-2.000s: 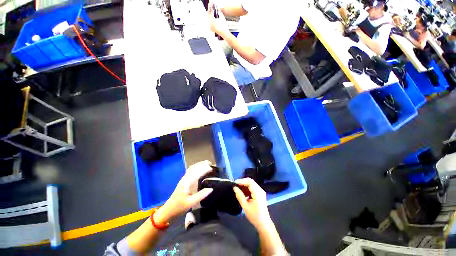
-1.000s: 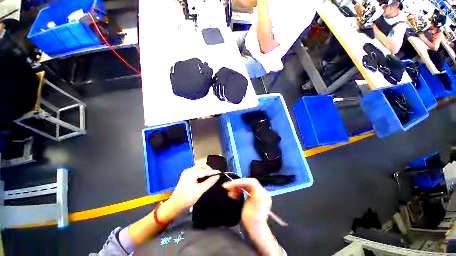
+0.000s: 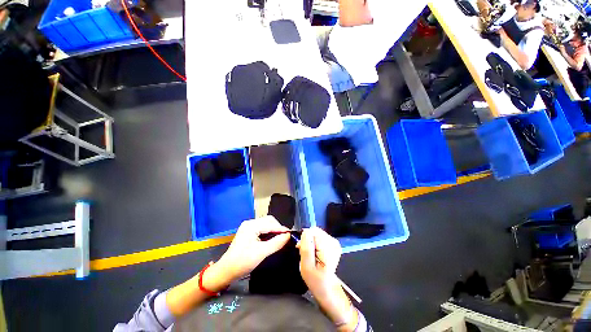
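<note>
A soft black sewn piece (image 3: 277, 271) lies at my lap under both hands. My left hand (image 3: 258, 245) pinches its upper edge, where a thin dark strip shows between the fingertips. My right hand (image 3: 317, 254) meets it at the same edge, fingers closed around a thin pale tool (image 3: 350, 291), possibly thread snips, whose end sticks out below the palm. Its tip is too small to make out. Another black piece (image 3: 281, 206) lies just beyond my hands on the grey-brown stool top (image 3: 269, 172).
A light blue bin (image 3: 388, 188) with loose black pieces stands right of the stool; a dark blue bin (image 3: 222, 209) with a few pieces stands left. Two rounded black pouches (image 3: 254, 91) lie on the white table (image 3: 210, 126). A person sits at its right side.
The view has shifted a little. The hands have come together at the piece's edge. The pale tool has appeared in my right hand since the earliest frame and now points more steeply downward.
</note>
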